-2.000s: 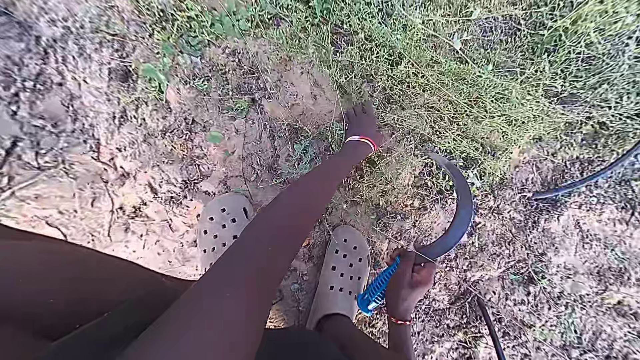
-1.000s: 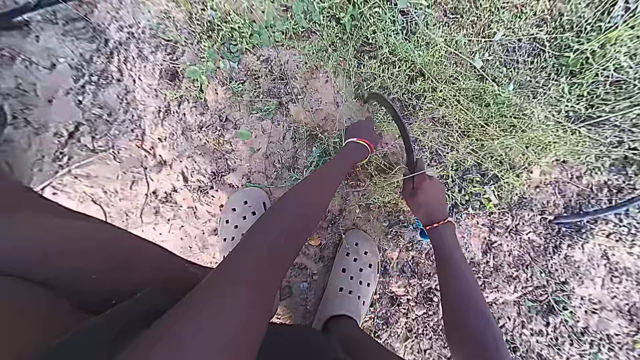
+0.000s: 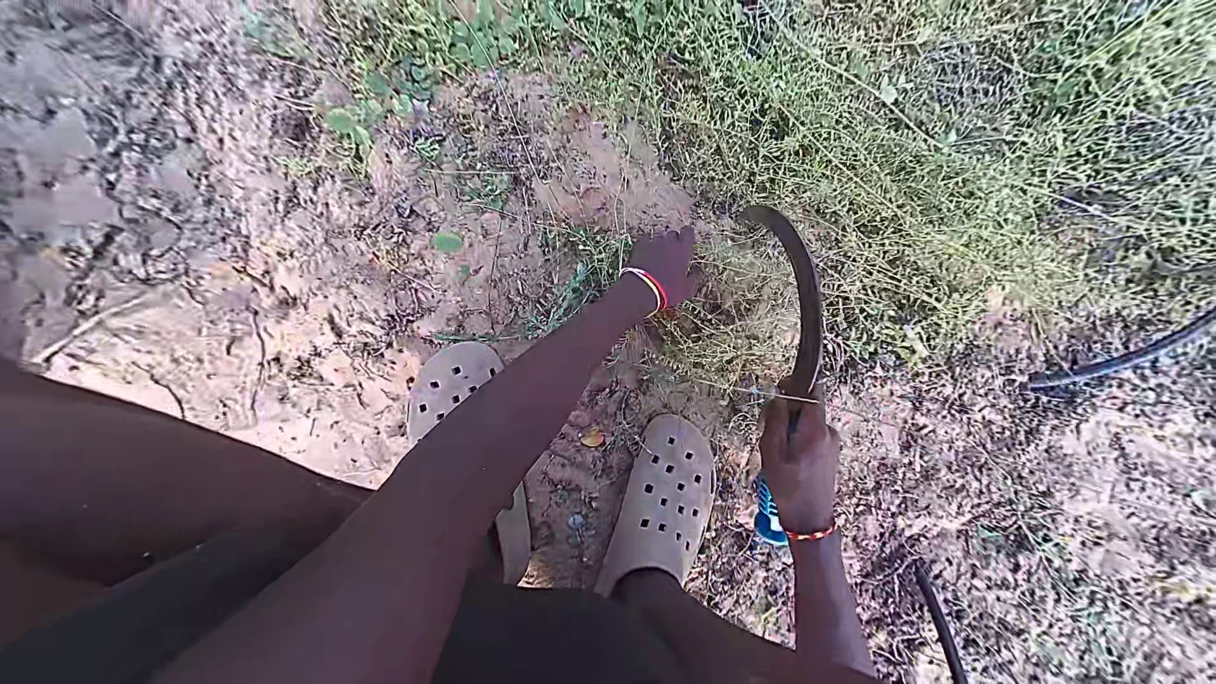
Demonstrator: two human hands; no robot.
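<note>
My left hand (image 3: pixel 665 266), with a red and white band at the wrist, is down at the edge of the grass. Its fingers are closed in among thin green stems (image 3: pixel 722 304), which it appears to grip. My right hand (image 3: pixel 800 456) is closed around the blue handle (image 3: pixel 769 518) of a sickle. The dark curved blade (image 3: pixel 806 294) rises from that fist and bends toward my left hand, its tip a little to the right of the fingers, over the grass.
Perforated beige clogs (image 3: pixel 665 489) are on my feet, just below the hands. Dense grass (image 3: pixel 855 161) spreads across the upper right. A black hose or pipe (image 3: pixel 1121 361) lies at the right, and another dark curved piece (image 3: pixel 939 617) lies low right. Dry soil surrounds the feet.
From two seconds ago, my right hand has brought the sickle up from low beside the right clog toward the grass. Since one second ago the blade has shifted away from my left hand, which stays at the grass.
</note>
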